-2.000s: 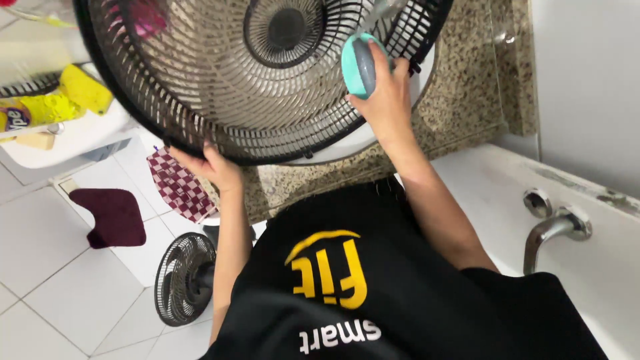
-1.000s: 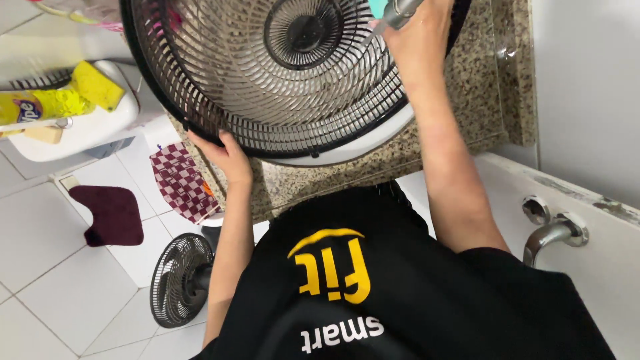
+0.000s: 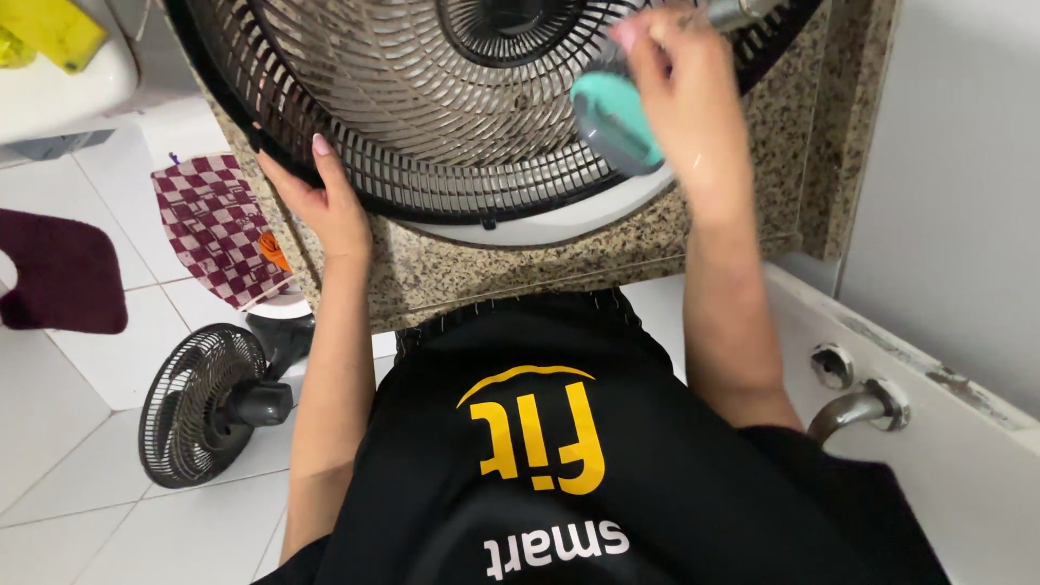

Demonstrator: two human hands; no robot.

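A large black fan grille (image 3: 455, 138) lies over a white sink basin (image 3: 561, 223) set in a speckled stone counter (image 3: 455, 276). My left hand (image 3: 325, 195) grips the grille's rim at its lower left, thumb on the inner side. Over the right part of the grille is my right hand (image 3: 691, 97), blurred, beside a metal faucet (image 3: 735, 12). It holds a teal and grey scrubbing brush (image 3: 617, 122), whose bristle side is hard to make out. Wet-looking streaks mark the grille's bars.
A smaller black fan (image 3: 207, 406) stands on the white tiled floor at lower left. Near it are a checkered cloth (image 3: 215, 223) and a maroon mat (image 3: 65, 272). A yellow sponge (image 3: 57, 32) lies on a white surface at upper left. A metal spout (image 3: 853, 410) juts out at right.
My right hand has moved with the brush from the grille's right side up toward the faucet, then back down over the bars. My left hand stays on the rim.
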